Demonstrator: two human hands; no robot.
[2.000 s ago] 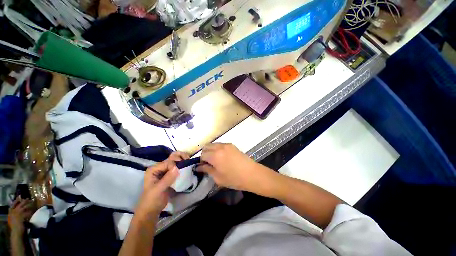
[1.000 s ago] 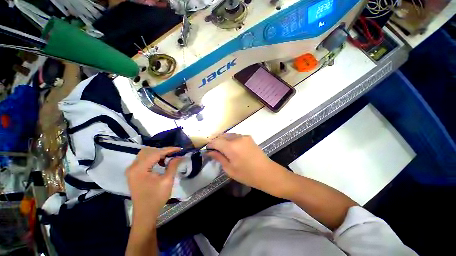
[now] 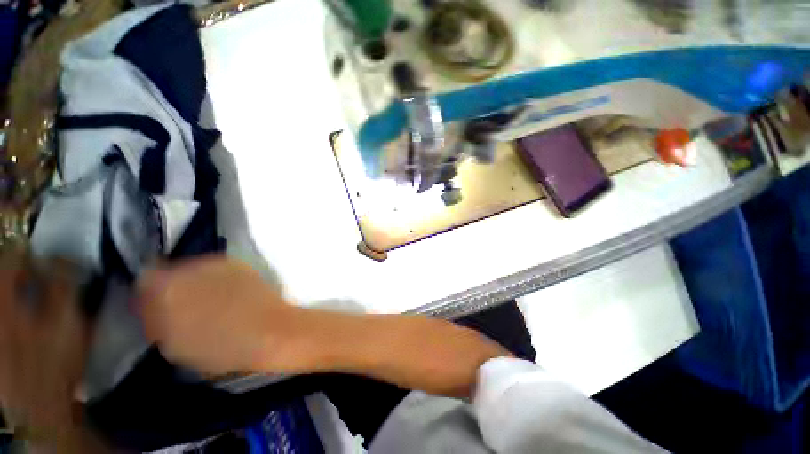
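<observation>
The striped garment [image 3: 133, 133], pale grey with navy bands, lies heaped at the left of the white table. My right hand [image 3: 213, 310] is blurred, at the garment's lower right side; whether its fingers hold cloth cannot be told. My left hand [image 3: 40, 337] is strongly blurred at the lower left edge of the picture, beside the garment's grey cloth. Its fingers cannot be made out. Both hands are well to the left of the sewing machine's needle area [image 3: 431, 182], which is brightly lit.
A smartphone [image 3: 566, 168] lies on the machine bed [image 3: 480, 199]. An orange object [image 3: 676, 146] is to its right. A green cone [image 3: 366, 13] is cut off at the top. A white board [image 3: 613, 310] and blue sheeting [image 3: 724, 284] are beyond the table's front edge [image 3: 533, 288].
Both hands have moved left, away from the needle area, with the garment now gathered at the left. The pinched navy edge no longer shows. The view has shifted and turned.
</observation>
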